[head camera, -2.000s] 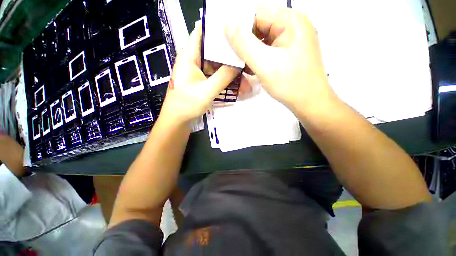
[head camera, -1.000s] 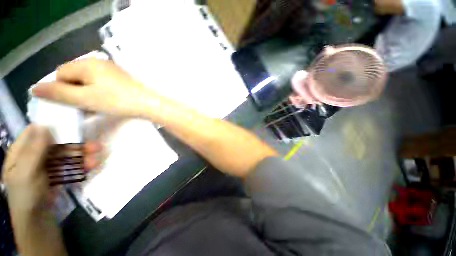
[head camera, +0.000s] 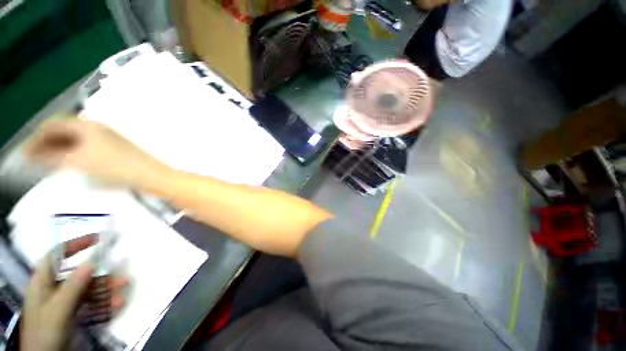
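My left hand (head camera: 51, 305), at the lower left, grips a phone front housing (head camera: 96, 298) with rows of small keys at its lower end. The housing's upper end shows a pale frame around an opening, with a finger visible in it. My right hand (head camera: 72, 147) is above it, strongly blurred. A pale blur lies by its fingers; I cannot tell whether it holds anything. White sheets (head camera: 161, 274) lie under and beside the housing. A larger white sheet stack (head camera: 185, 116) with dark edge slots lies behind my right forearm.
A black phone-like object (head camera: 285, 127) lies right of the large stack. A pink fan (head camera: 388, 99) stands beyond it, over dark flat parts (head camera: 367, 164). A cardboard box (head camera: 219, 44) is at the back. Another person's pale sleeve (head camera: 473, 34) shows at the top. A red object (head camera: 566, 230) is far right.
The view has swung right from the tray to the fan. My right hand has moved up off the housing. The white piece that covered the housing's upper part no longer covers it.
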